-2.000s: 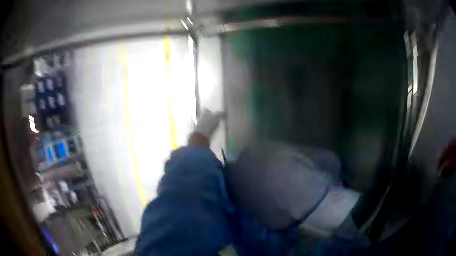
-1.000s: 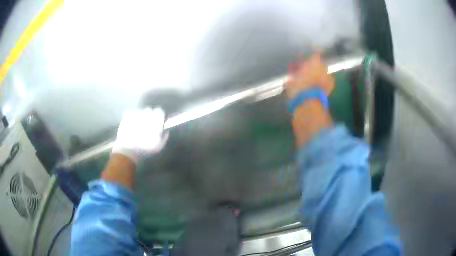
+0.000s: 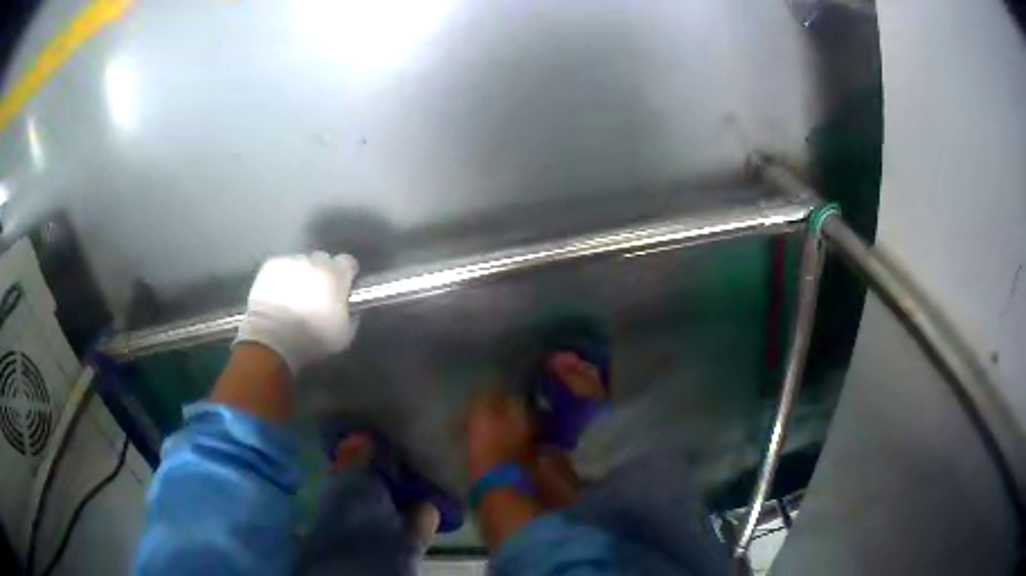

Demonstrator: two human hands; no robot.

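My left hand [image 3: 299, 306], in a white glove, is closed on the left part of a shiny metal rail [image 3: 551, 259] that crosses the view. My bare right hand [image 3: 495, 433] is low, below the rail, beside my foot in a purple-blue sandal [image 3: 568, 405]. It is dim and blurred, so its fingers and anything in them cannot be made out. A blue band [image 3: 502, 482] is on the right wrist.
The rail joins a metal post [image 3: 793, 371] and a curved tube [image 3: 923, 321] at the right. Dark green sheet [image 3: 743, 326] shows below the rail. A white housing with a round vent [image 3: 25, 399] and a black cable stand at the left. Yellow tape crosses the upper left.
My right hand has let go of the rail and moved down and left towards my feet. My left hand stays on the rail. The view has steadied, and both sandals now show.
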